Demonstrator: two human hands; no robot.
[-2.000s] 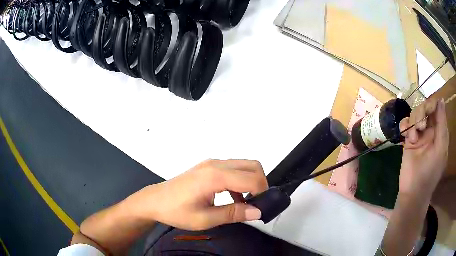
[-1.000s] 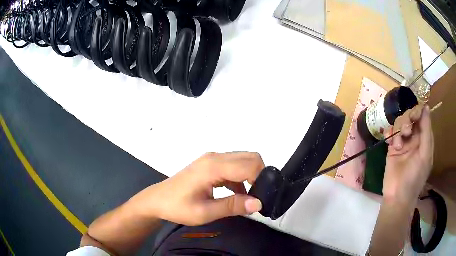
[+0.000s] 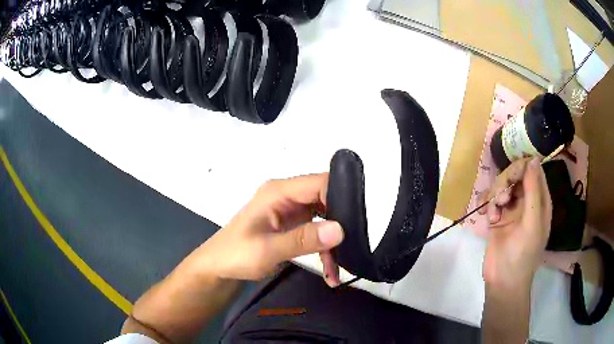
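My left hand [image 3: 269, 235] holds a wide black headband [image 3: 419, 161] near one end, between thumb and fingers. The headband stands open upward as a U, its speckled inner side partly showing. My right hand [image 3: 515, 222] holds a long thin dark stick [image 3: 464, 218] with a pale far end. The stick crosses the lower curve of the headband, and its dark end shows below my left fingers. Whether it touches the headband is hard to tell. A jar with a black top and white label [image 3: 522, 138] stands just beyond my right hand.
Rows of black headbands [image 3: 262, 74] lie at the upper left. A pink sheet [image 3: 486, 168] and dark green cloth [image 3: 564, 208] lie by the jar. A spare headband [image 3: 602, 302] is at the lower right. Grey sheets [image 3: 471, 27] lie at the far side. A yellow line [image 3: 67, 252] crosses the floor.
The headband has turned from lying slanted to an upright open U, showing its inside. My right hand has moved left, and the stick now reaches across the headband's lower curve.
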